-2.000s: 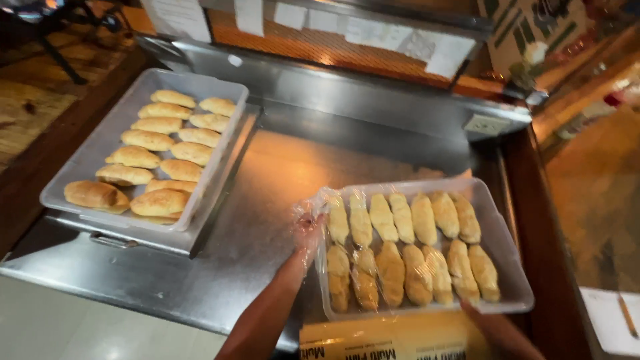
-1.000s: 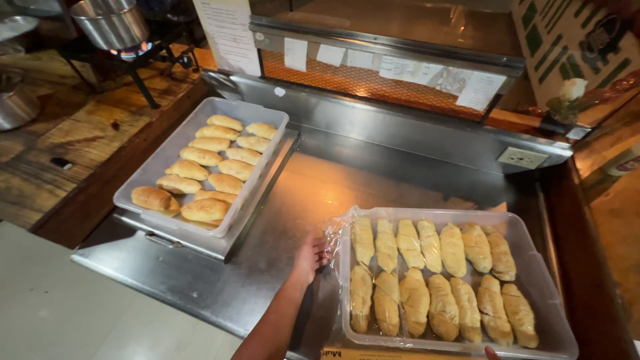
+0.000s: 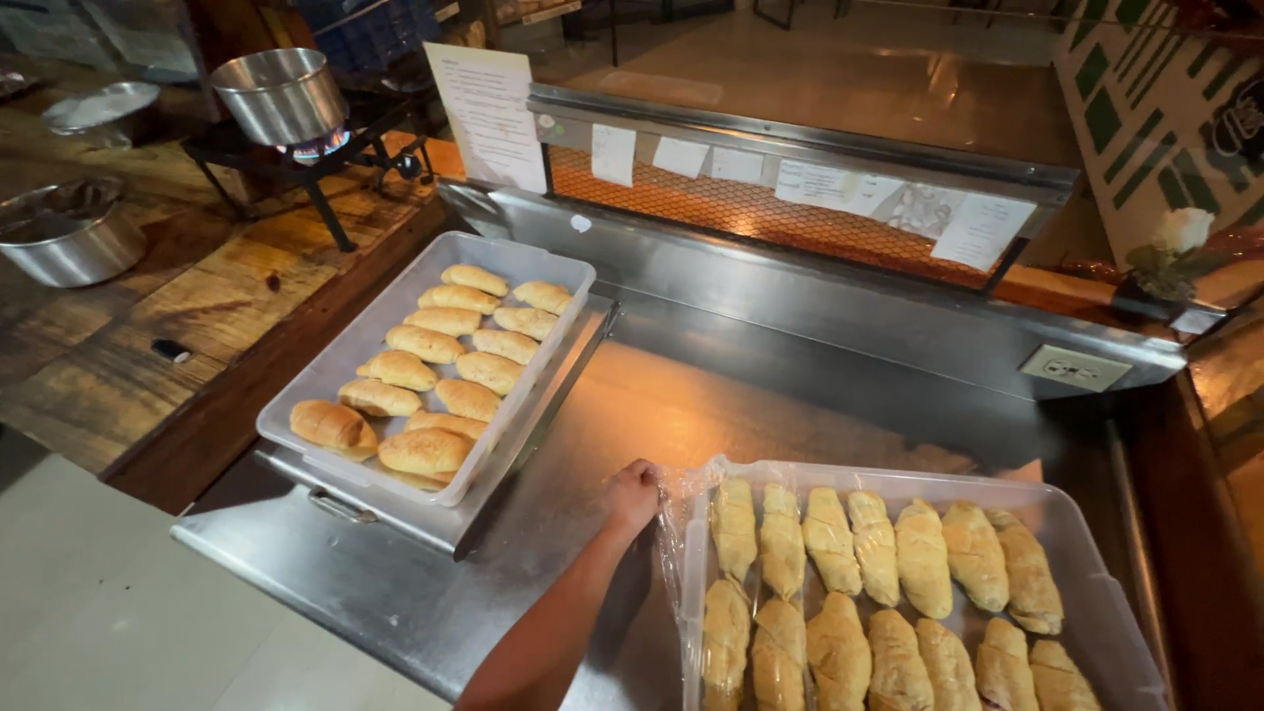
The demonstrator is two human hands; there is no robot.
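My left hand point(image 3: 634, 494) grips bunched clear plastic wrap point(image 3: 681, 499) at the near-left corner area of a translucent plastic tub point(image 3: 1116, 553) on the right. The wrap lies over the left part of this tub, above two rows of long bread rolls point(image 3: 923, 558). My right hand is out of view. At the left, a second translucent tub point(image 3: 296, 390) holds browned rolls point(image 3: 425, 344) in two rows, with one roll point(image 3: 326, 423) lying on another at the near end. No wrap is visible over that tub, which rests on a metal tray or lid with a handle point(image 3: 341, 506).
The tubs stand on a stainless steel counter point(image 3: 494, 612) with a raised back edge. At the upper left, a metal pot point(image 3: 279, 97) sits over a lit gas burner point(image 3: 316, 146). Another pot point(image 3: 74, 237) stands on the wooden worktop. A power outlet point(image 3: 1074, 367) is at the right.
My left hand has moved leftward from the tub's rim, drawing the plastic wrap with it. My right hand, earlier at the tub's near edge, has left the view. The view has shifted.
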